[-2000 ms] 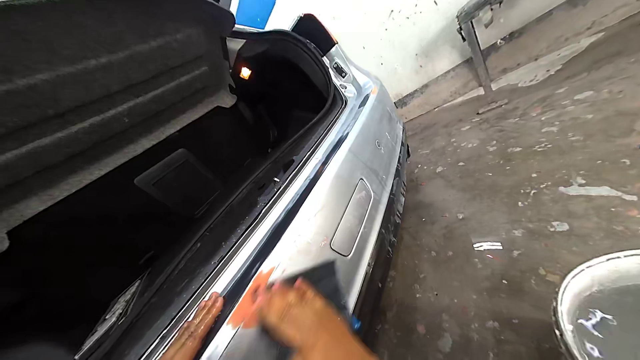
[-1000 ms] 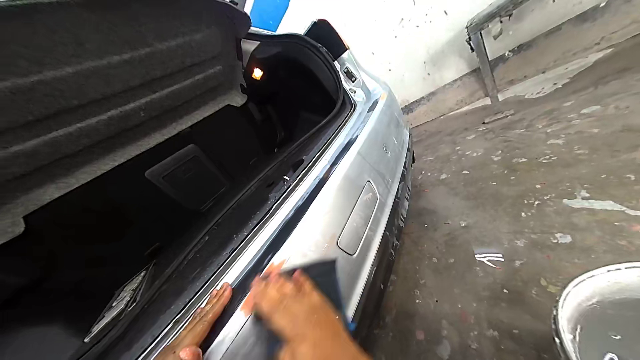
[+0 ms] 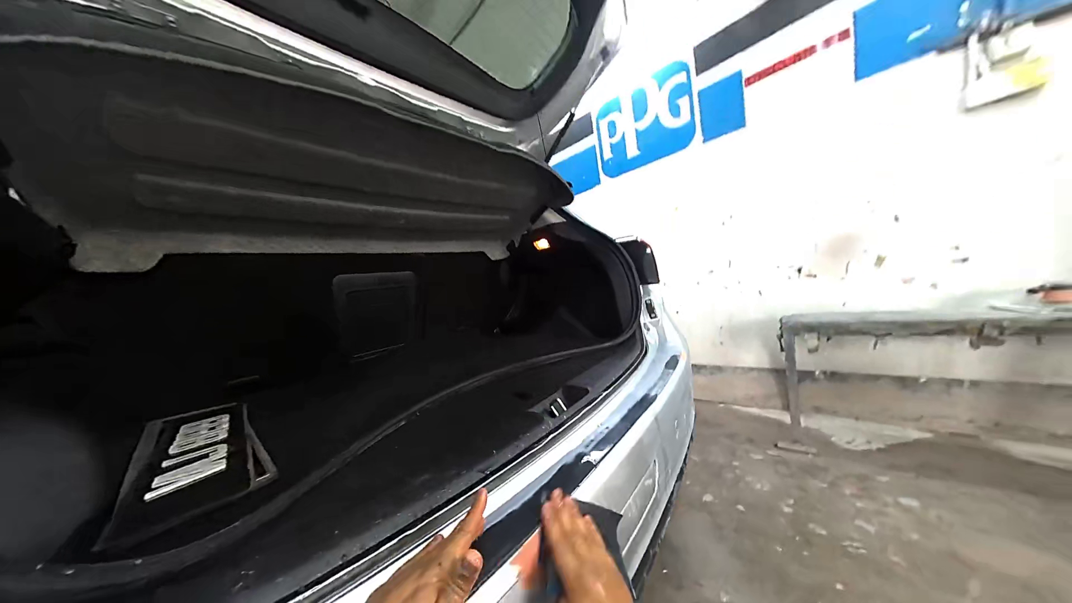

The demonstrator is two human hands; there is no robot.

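Observation:
My right hand [image 3: 579, 548] presses a dark sheet, which looks like sandpaper [image 3: 605, 523], flat against the silver rear bumper [image 3: 662, 444] of a car. An orange patch [image 3: 528, 559] shows on the bumper just left of that hand. My left hand [image 3: 444, 557] rests at the inner edge of the bumper by the trunk opening, fingers extended and holding nothing visible. A dark strip [image 3: 615, 444] runs along the bumper's top between the hands and beyond. Part of the sheet is hidden under the right hand.
The raised tailgate [image 3: 335, 167] hangs over the dark trunk, where a licence plate [image 3: 191, 456] with writing lies at left. A metal bench [image 3: 904, 322] stands at the painted wall on the right. The stained concrete floor [image 3: 821, 519] lies beside the car.
The view has swung up and left, so the tailgate and wall show more and the white-rimmed bucket is out of frame. Both hands remain at the bumper, the right still on the dark sheet.

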